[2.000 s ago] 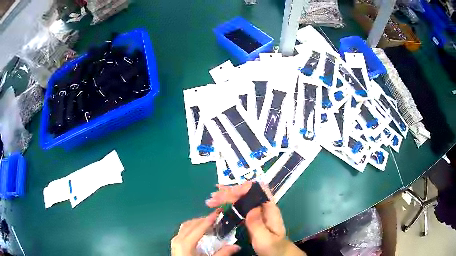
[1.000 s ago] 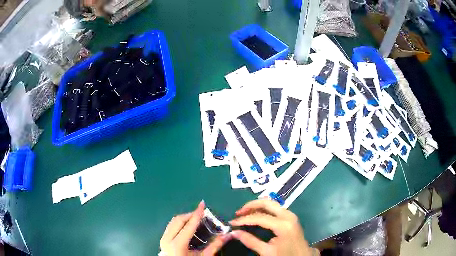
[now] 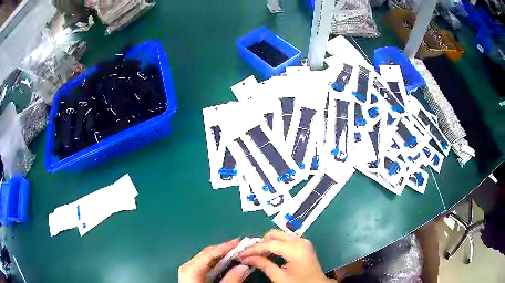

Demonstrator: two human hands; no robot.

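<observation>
My left hand [image 3: 213, 264] and my right hand [image 3: 285, 257] are close together at the bottom centre, both closed on a small white sleeve [image 3: 242, 247] with a dark strap [image 3: 224, 270] partly showing under it. The fingers hide most of both. Just above, a heap of filled white sleeves [image 3: 313, 195] shows dark panels and blue print. A small stack of empty white sleeves [image 3: 94, 205] lies at the left. A large blue bin [image 3: 111, 152] heaped with loose black straps stands behind that stack.
A small blue bin [image 3: 269, 52] with dark parts stands by a white post [image 3: 321, 33]. Another blue bin [image 3: 400, 67] is beyond the heap, one [image 3: 14, 200] at the left edge. Clear bags lie back left. Pale strips [image 3: 443, 110] lie at right.
Two seconds ago the black strap lay exposed between my hands. Now my fingers are folded around it and the white sleeve, lower in the picture. The view has shifted slightly.
</observation>
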